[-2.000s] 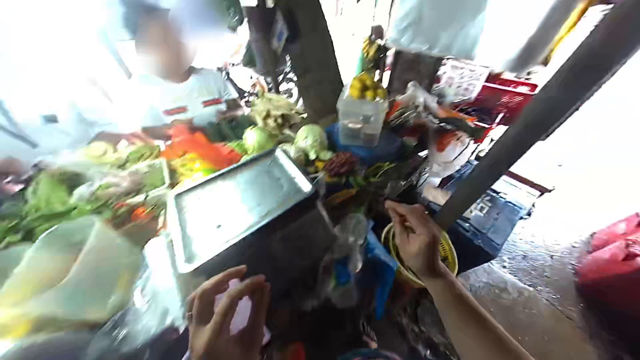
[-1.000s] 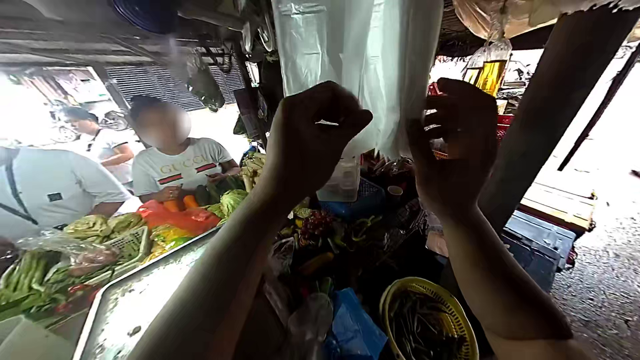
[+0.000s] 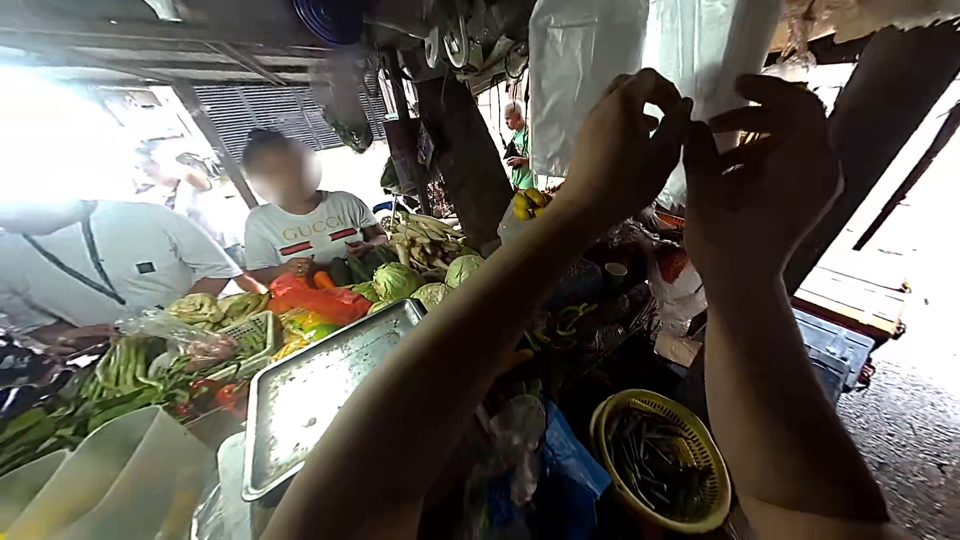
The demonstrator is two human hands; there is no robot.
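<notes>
My left hand is raised at the hanging clear plastic bags, its thumb and forefinger pinched together. Beside it, my right hand meets it at the fingertips, over the lower part of a second bundle of plastic bags. Whether a bag edge lies between the fingertips cannot be made out. Below my left forearm is a metal tray with dark specks on it. A yellow plastic basket holding dark, slender things stands low between my forearms.
Cabbages, a red plastic bag and leafy greens cover the stall at left. Two people in white shirts stand behind it. A dark post rises at right, near a blue crate. A blue plastic bag lies beside the basket.
Both hands have come up from low over the stall to the hanging bags. Apart a second ago, they now meet at the fingertips. The view has tilted up.
</notes>
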